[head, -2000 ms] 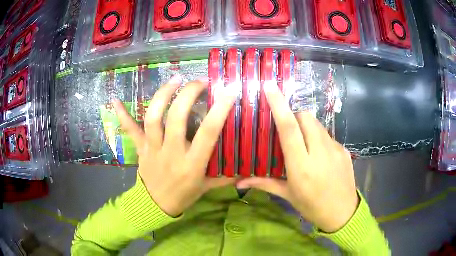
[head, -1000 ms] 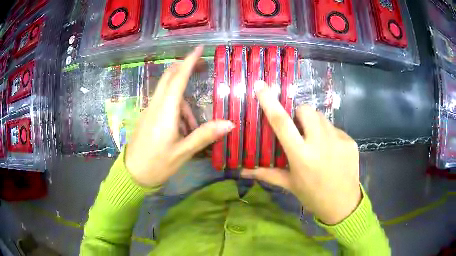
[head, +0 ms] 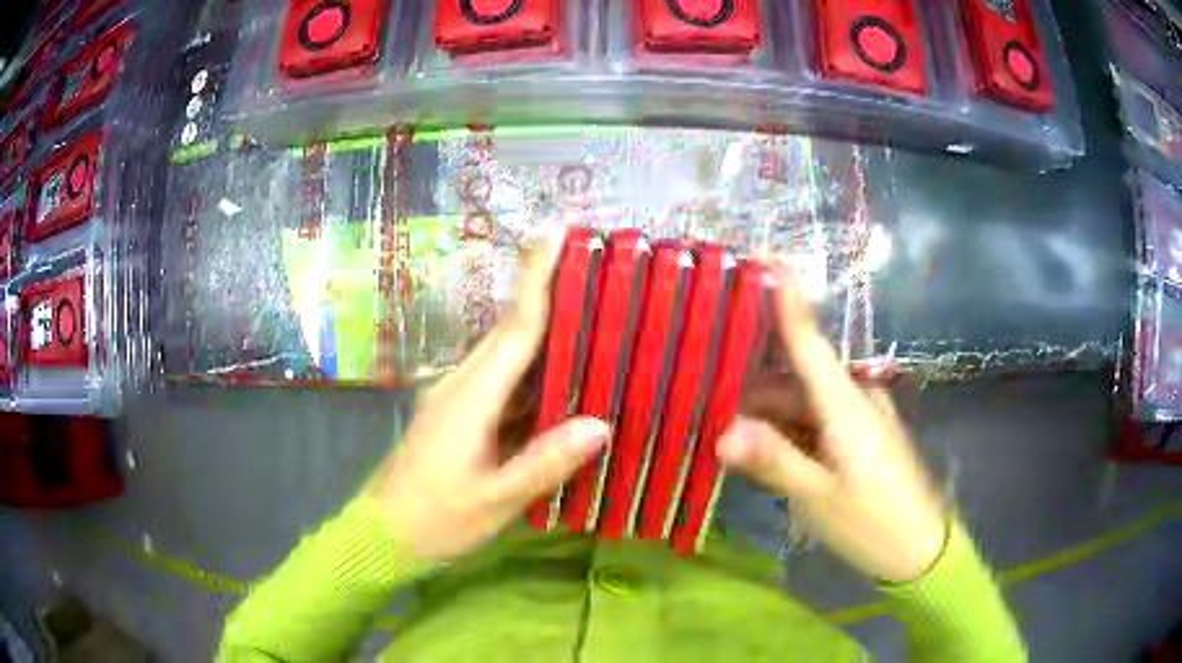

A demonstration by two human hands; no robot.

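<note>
A row of several red phone bodies [head: 642, 389] stands on edge side by side between my two hands, slightly fanned and tilted, over the near edge of the bench. Dark seams show between them. My left hand [head: 486, 440] holds the left side of the row, its thumb on the near part of the bars. My right hand [head: 843, 453] is at the right side, its thumb against the rightmost bar. Both hands are slightly blurred, and the fingers behind the row are partly hidden.
A blister tray [head: 596, 91] with red phones, backs up, lies beyond the mat. The taped work mat [head: 428, 272] lies under plastic, with dark green bench cover [head: 998, 259] at its right. More trays stand at the left [head: 117, 324] and right [head: 1160, 298].
The row of phone bodies has come off the mat, moved toward my body and tilted. My left hand has closed in on its left side; my right hand has moved from on top to its right side.
</note>
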